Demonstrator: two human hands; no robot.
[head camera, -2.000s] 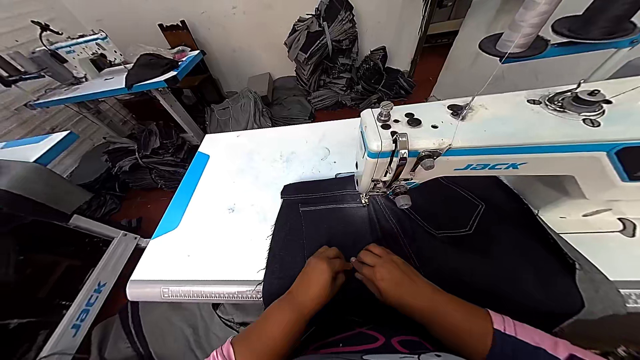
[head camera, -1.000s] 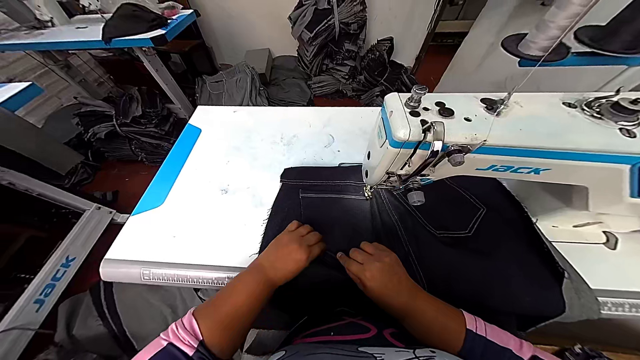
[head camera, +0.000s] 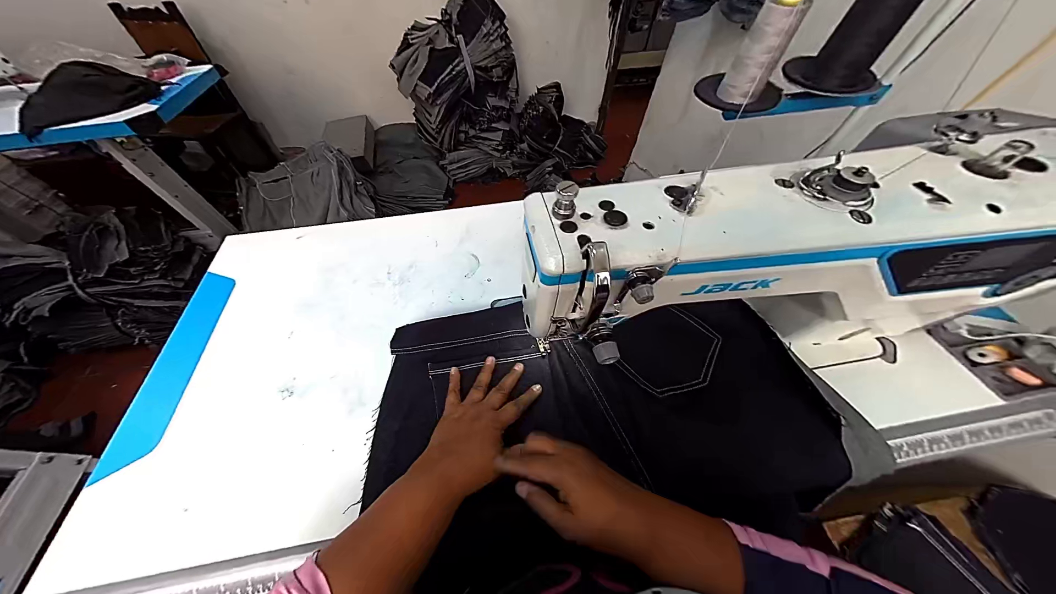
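Dark denim trouser panels (head camera: 701, 412) with pale topstitching lie across the white sewing table, their upper edge under the presser foot (head camera: 543, 345) of a Jack sewing machine (head camera: 742, 247). My left hand (head camera: 478, 421) rests flat on the denim, fingers spread, over a stitched pocket outline just left of the foot. Close beside its wrist is my right hand (head camera: 569, 487), slightly blurred, with bent fingers and thumb apart; nothing shows in it. A second stitched pocket outline lies right of the needle area. The fabric under my forearms is partly hidden.
The white table (head camera: 313, 330) has a blue corner at left and a ruler strip along the front. Thread cones (head camera: 759, 58) stand at upper right. Stacked dark fabric bundles (head camera: 462, 82) lie behind the table. Small items sit in a tray (head camera: 990, 355) at right; more denim lies lower right.
My left hand has moved toward the presser foot and flattened, fingers spread; before, its fingers were bent lower on the denim. My right hand has come closer to the left wrist.
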